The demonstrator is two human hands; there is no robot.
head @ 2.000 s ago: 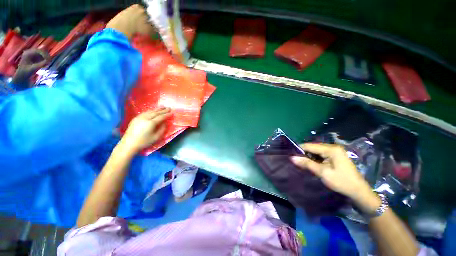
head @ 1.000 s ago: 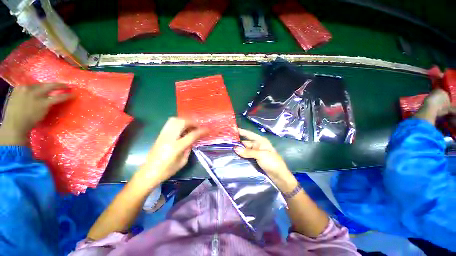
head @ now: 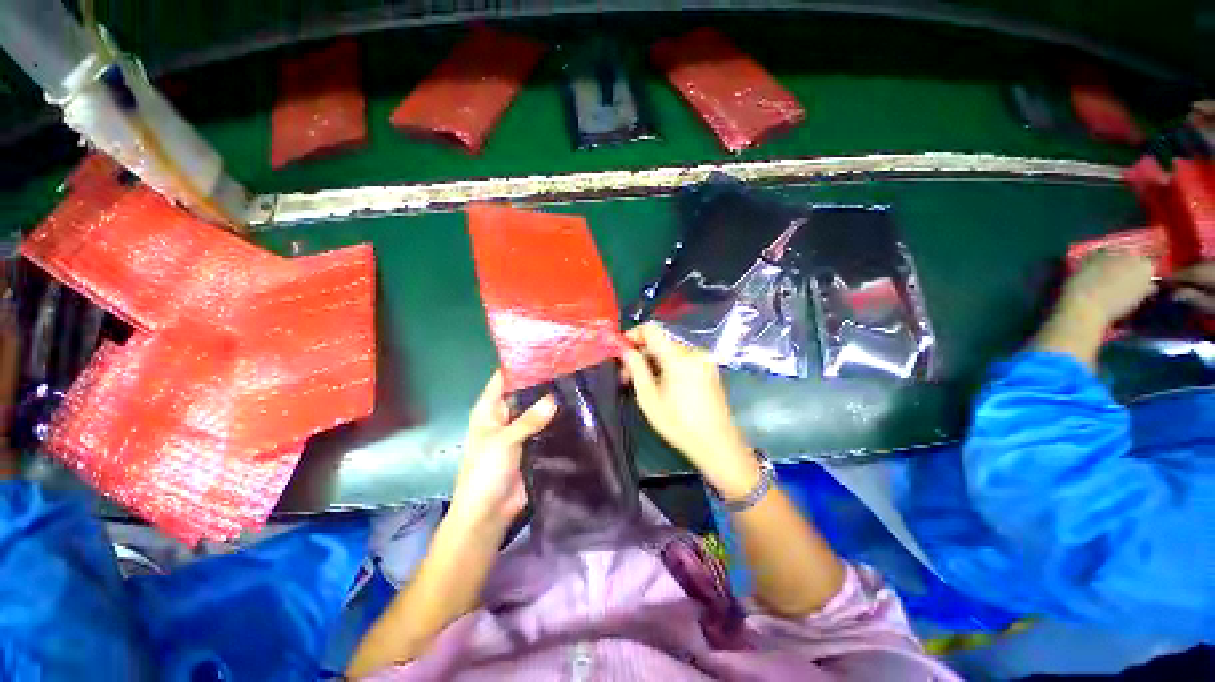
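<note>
A red bubble bag (head: 549, 287) lies on the green tabletop in front of me, its open end towards me. A dark antistatic bag (head: 581, 466) meets that end, its upper edge hidden at or inside the red bag. My left hand (head: 496, 446) holds the left side of the dark bag, thumb on top, just below the red bag's lower left corner. My right hand (head: 677, 397) pinches the red bag's lower right corner. Whether a part is inside the dark bag cannot be told.
Empty red bubble bags (head: 213, 360) are fanned at left, below a wrapped post (head: 140, 133). Two dark bags (head: 869, 296) lie right of my hands. Beyond the edge strip (head: 533, 181), the belt carries red packs (head: 730, 88) and dark ones (head: 608, 104). A blue-sleeved person (head: 1066, 466) works at right.
The dark bag has turned from slanting right to nearly straight towards me. My left hand moved from the red bag down to the dark bag's side. The neighbour's hand left the red pile.
</note>
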